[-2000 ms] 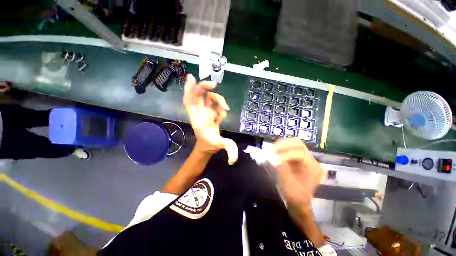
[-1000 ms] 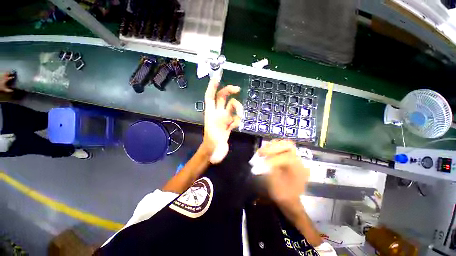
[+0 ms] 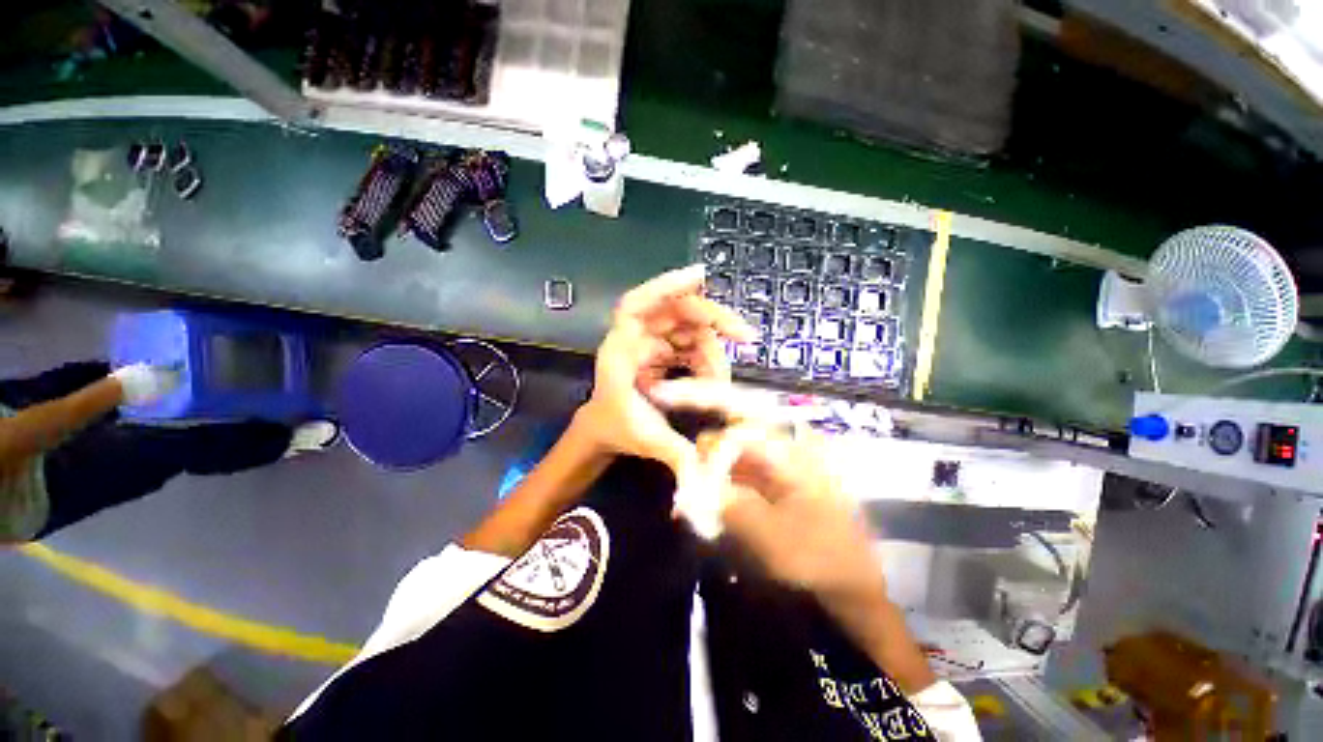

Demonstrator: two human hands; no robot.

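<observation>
My left hand [image 3: 646, 380] is raised in front of my dark top, fingers bent. The hands hide whether it holds a unit. My right hand [image 3: 805, 515] is blurred and meets the left, with a white scrap [image 3: 702, 500] pinched at its fingertips. A shiny blister tray [image 3: 911, 322] with a grid of small square units lies on the green bench beyond my hands. One small square unit [image 3: 557, 294] lies alone on the bench, left of the tray.
Dark banded bundles [image 3: 380, 200] and several small squares [image 3: 184, 180] lie on the bench's left. A white fan [image 3: 1216, 297] and control box [image 3: 1226, 442] are at right. Blue stools [image 3: 404, 406] stand below left, near another person's gloved hand [image 3: 145, 383]. A metal rail [image 3: 668, 171] runs behind.
My hands have come together from apart, the right moving left with the white scrap. The view has shifted slightly right. Another person's arm has appeared at the left.
</observation>
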